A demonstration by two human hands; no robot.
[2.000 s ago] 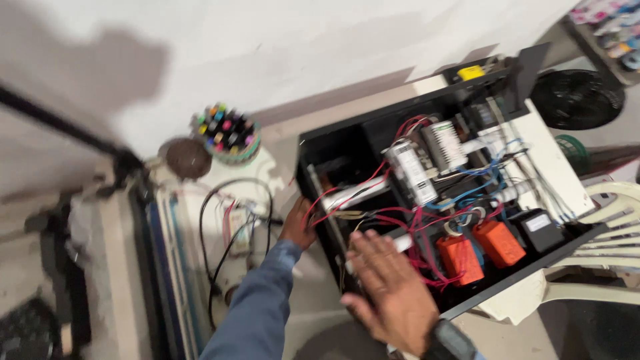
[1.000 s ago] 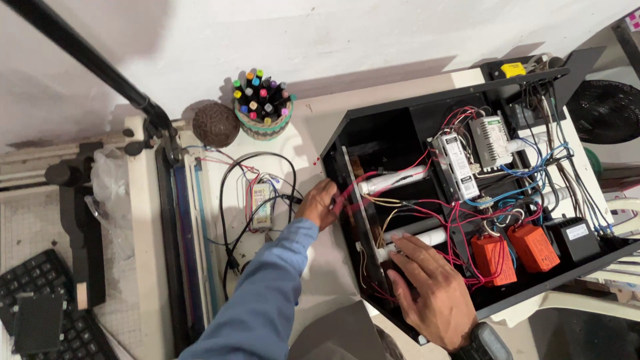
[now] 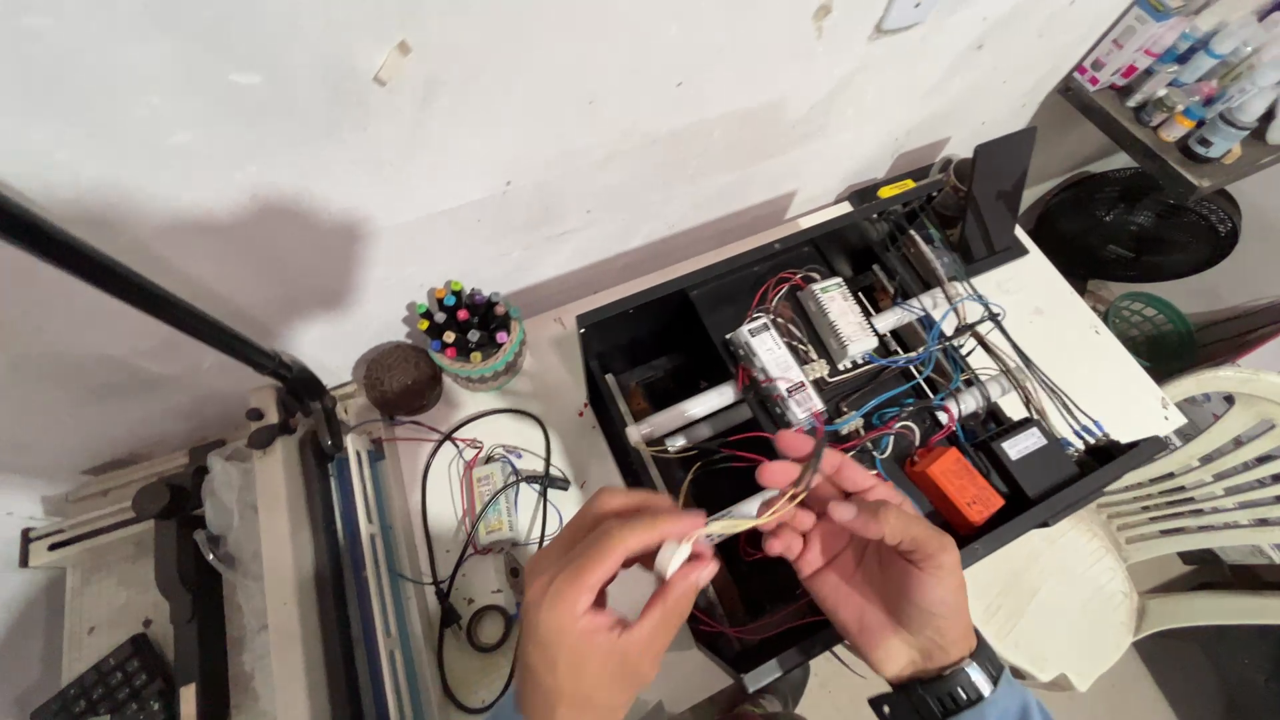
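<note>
My left hand (image 3: pixel 610 590) pinches a white lamp socket (image 3: pixel 677 556) between thumb and fingers, above the near left part of a black metal housing (image 3: pixel 640 305). Thin yellowish wires (image 3: pixel 760 515) run from it across to my right hand (image 3: pixel 870 560), whose fingers are loosely curled around them with the palm up. In the housing are white tubes (image 3: pixel 690 408), a white ballast (image 3: pixel 775 370), a second ballast (image 3: pixel 840 320), an orange box (image 3: pixel 955 490), a black box (image 3: pixel 1035 455), and red, blue and black wires. Part of the housing lies hidden behind my hands.
Left of the housing, a ballast with wires (image 3: pixel 493 500) and a black cable (image 3: pixel 430 520) lie on the white table. Behind are a cup of markers (image 3: pixel 478 350) and a brown round object (image 3: pixel 402 378). A white plastic chair (image 3: pixel 1060 590) stands at right, below a shelf of bottles (image 3: pixel 1140 135).
Both hands have come up off the housing's left end; my left hand now holds the white socket and my right hand the wires. The tube end that lay beside my right hand is now largely covered.
</note>
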